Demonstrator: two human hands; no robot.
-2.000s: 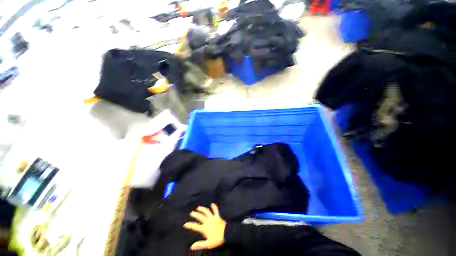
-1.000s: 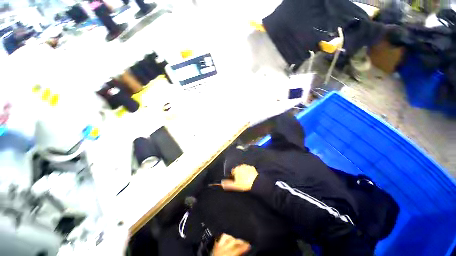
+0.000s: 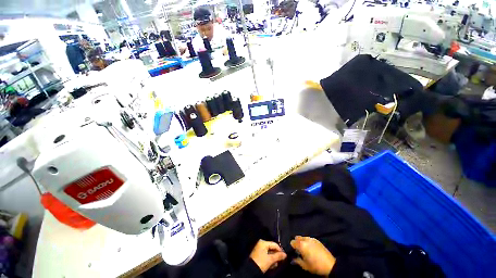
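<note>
A black garment (image 3: 304,217) lies over my lap, with part of it over the edge of the blue crate. My left hand (image 3: 267,255) pinches the black cloth near the bottom centre of the view. My right hand (image 3: 314,255) holds the same cloth just to the right, its fingertips close to the left ones. A thin pale line runs up the cloth from between my hands. The white sewing machine head (image 3: 100,179) with the red label stands at left. No cloth shows on its rounded bed (image 3: 178,244).
The pale table (image 3: 261,172) has a wooden edge. On it are a flat black rectangle (image 3: 228,167), a dark roll (image 3: 212,172), thread cones (image 3: 197,122), a tape roll (image 3: 234,139) and a control panel (image 3: 266,109). The blue crate (image 3: 424,201) is at right. A person (image 3: 204,30) sits beyond.
The view has swung left and up from the crate, bringing the machine head into full view. My hands have come closer together on the cloth; only one hand showed in the oldest frame.
</note>
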